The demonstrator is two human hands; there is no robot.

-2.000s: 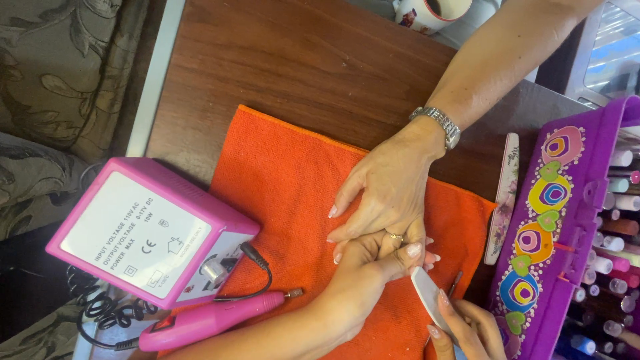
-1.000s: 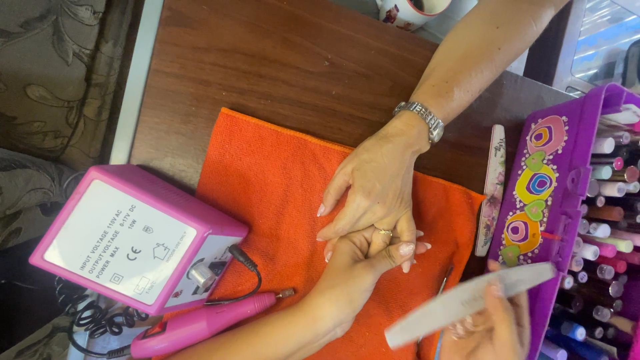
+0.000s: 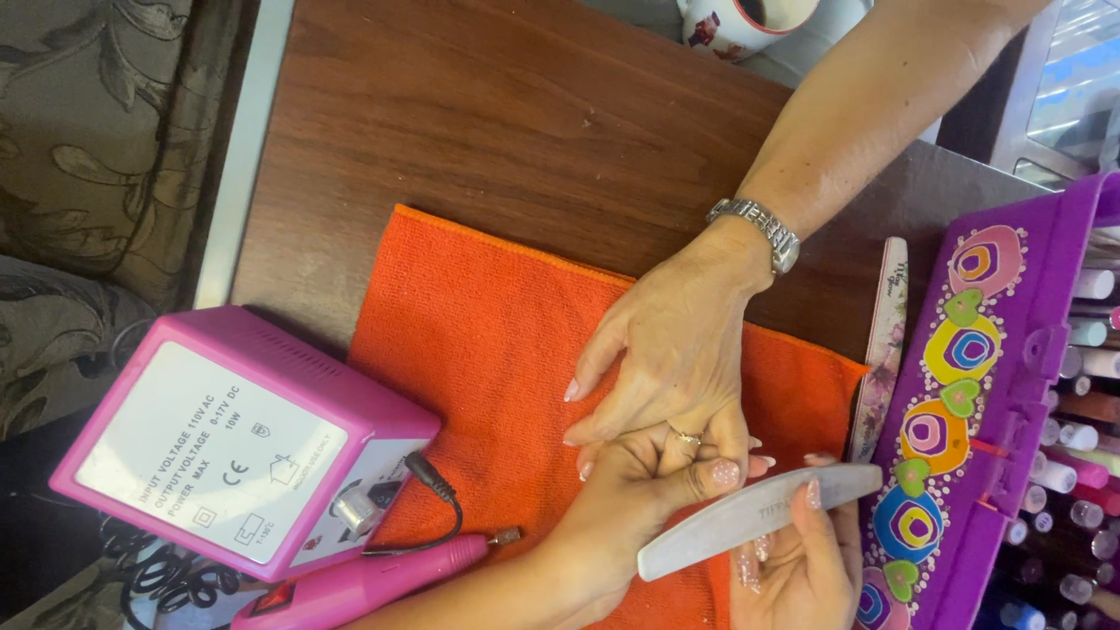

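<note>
My left hand (image 3: 643,494) holds the fingers of another person's hand (image 3: 678,341), its thumb near a finger that wears a gold-coloured ring. That person's forearm reaches in from the upper right, with a metal-band watch (image 3: 759,229) at the wrist. In my right hand (image 3: 801,547), at the lower right, is a grey nail file (image 3: 752,516), pinched between thumb and fingers. The file slants beside the other person's fingertips; whether it touches a nail I cannot tell. Both of my hands are over an orange cloth (image 3: 472,324).
At left stands a pink nail drill control box (image 3: 289,367), its pink handpiece (image 3: 376,577) lying in front. A floral nail file (image 3: 878,367) lies beside a purple caddy (image 3: 1015,350) of bottles on the right. A cup (image 3: 722,26) with dark liquid stands at the top on the wooden table (image 3: 525,114).
My right hand has moved the grey file left from its place near the caddy a second ago, closer to the held fingers. My left hand keeps its hold on the other person's fingers.
</note>
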